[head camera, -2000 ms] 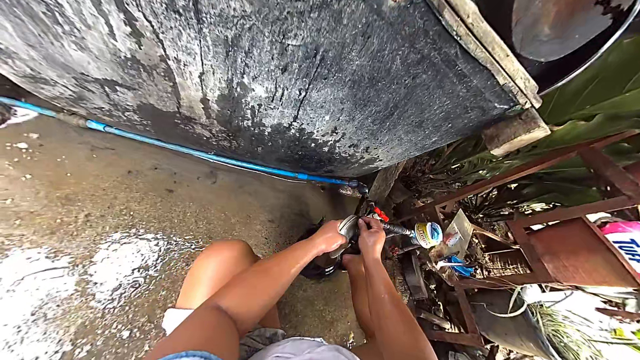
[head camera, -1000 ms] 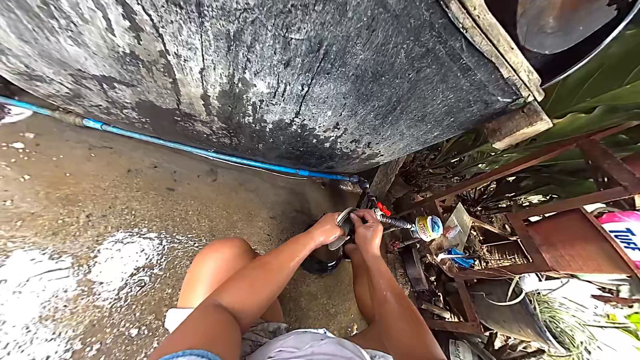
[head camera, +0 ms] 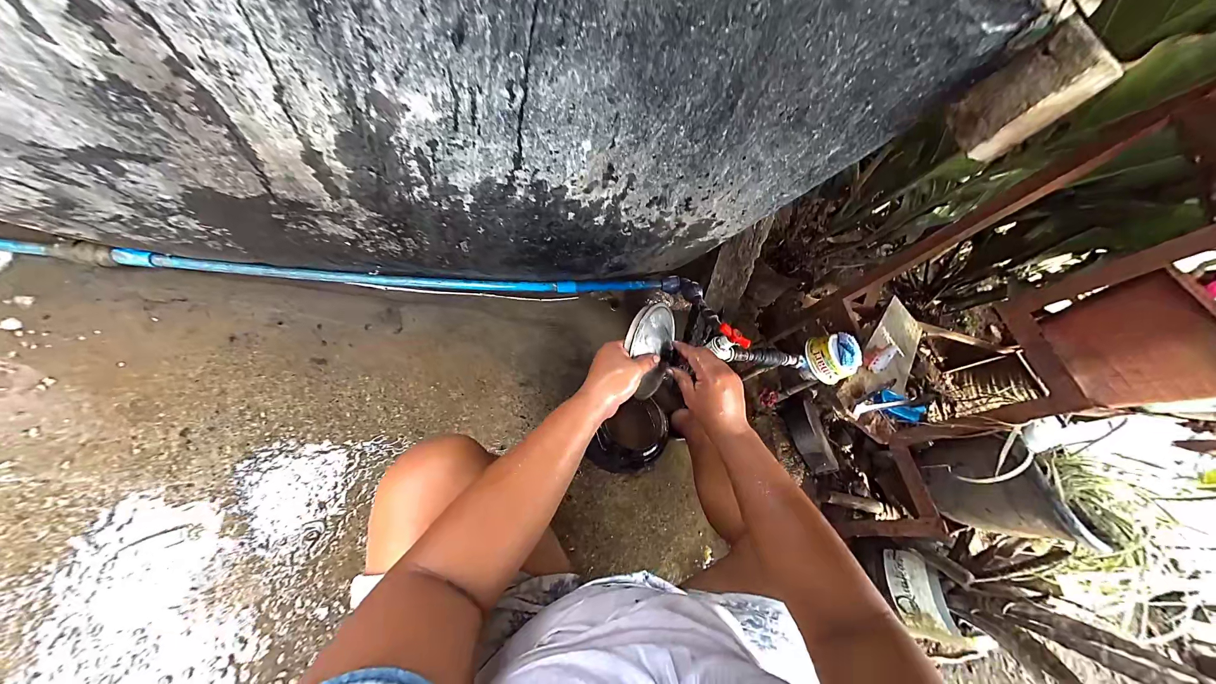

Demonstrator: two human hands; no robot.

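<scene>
My left hand point(head camera: 616, 372) grips the near left edge of a round metal lid point(head camera: 652, 332), which is tilted up on its side. My right hand point(head camera: 711, 385) is at the lid's right side, its fingers touching something small and dark there that I cannot make out. Just below both hands a black round basin or pot point(head camera: 631, 435) stands on the wet concrete floor, partly hidden by my left wrist. A tap with a red handle point(head camera: 734, 334) sits right of the lid, on the end of a blue pipe point(head camera: 380, 279).
A large grey weathered tank point(head camera: 532, 123) curves across the top. At the right are a tub with a printed label point(head camera: 832, 358), a blue-headed brush point(head camera: 898, 407), a rusty metal frame point(head camera: 1045, 380), a wood block point(head camera: 1035, 85) and a dark bucket point(head camera: 997, 484).
The lid has turned and shows more of its face to me. My right hand's fingers have shifted at its right side. The black basin or pot is less covered by my hands.
</scene>
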